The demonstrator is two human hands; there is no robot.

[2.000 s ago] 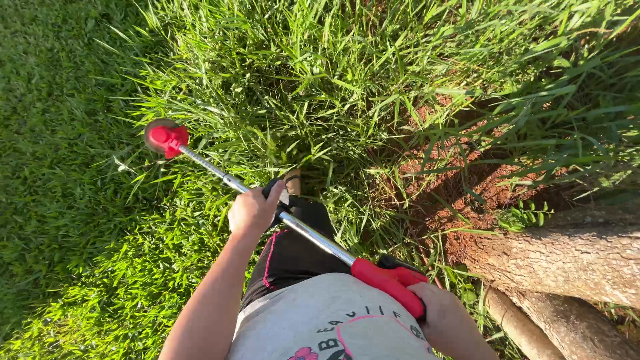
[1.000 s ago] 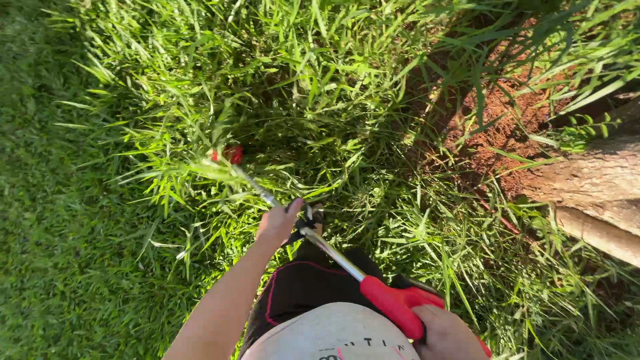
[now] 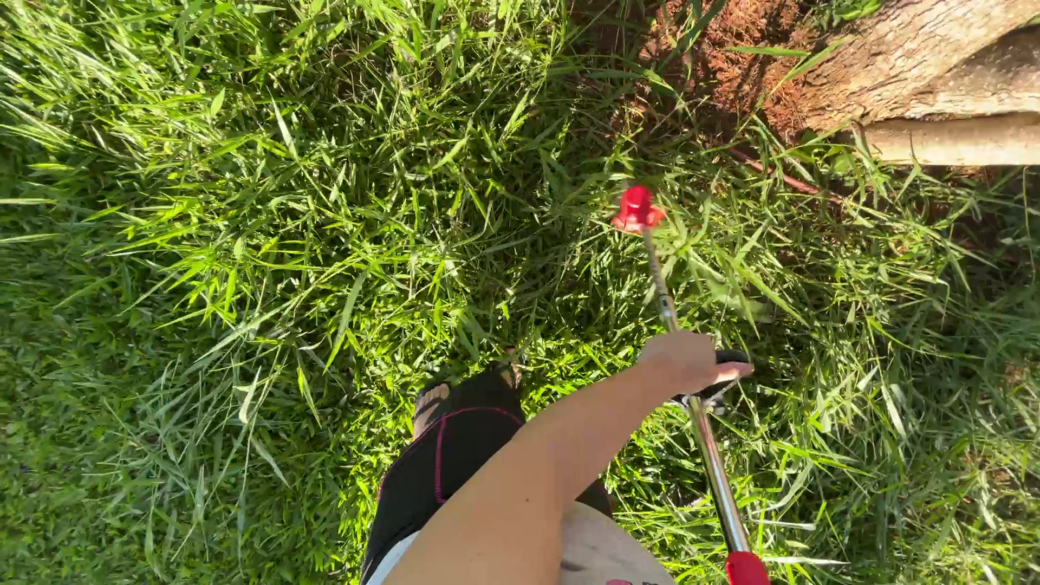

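Observation:
My left hand grips the black auxiliary handle of a string trimmer, a tool with a metal shaft. The trimmer's red head is low in the long grass, below the tree trunk and to its left in the picture. At the bottom edge shows the front end of the trimmer's red rear grip. My right hand is outside the picture. Whatever spins at the head is blurred and cannot be made out.
A tree trunk with a thick root or limb lies at the upper right beside reddish soil. A thin reddish root crosses the grass. My sandalled foot stands left of the trimmer.
The trimmer has swung from the left across to the right, with my left arm now reaching across my body. My right hand, seen earlier on the red rear grip, has left the picture.

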